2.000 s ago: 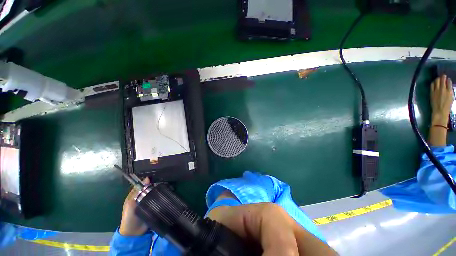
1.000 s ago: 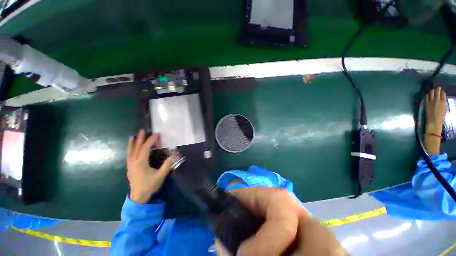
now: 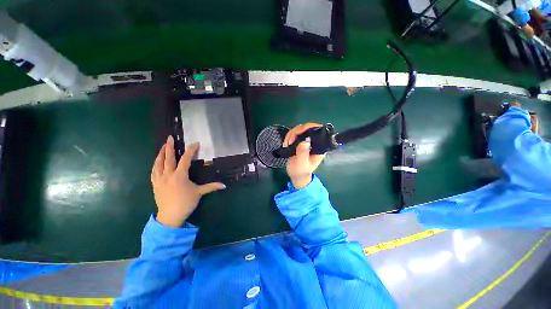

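An open black tablet unit [image 3: 232,170] with a large pale battery panel [image 3: 214,128] and a circuit board at its top end lies on the green bench. My left hand [image 3: 175,181] rests with fingers spread on the unit's lower left corner and holds nothing. My right hand [image 3: 304,156] is closed around the black electric screwdriver [image 3: 320,140], over the right part of the round mesh screw dish [image 3: 267,145]. The screwdriver's cable rises to the right. Its tip and any screw on it cannot be made out.
A black inline box [image 3: 405,169] with a white band lies at right. A pale rail [image 3: 320,78] separates the bench from the conveyor, where another unit [image 3: 309,23] lies. A white arm-like part [image 3: 39,54] is at upper left. A person's blue sleeve [image 3: 522,157] reaches in at far right.
The screwdriver and my right hand have moved from near the camera, by the unit's lower edge, to the screw dish. My left hand has opened flatter on the unit's corner.
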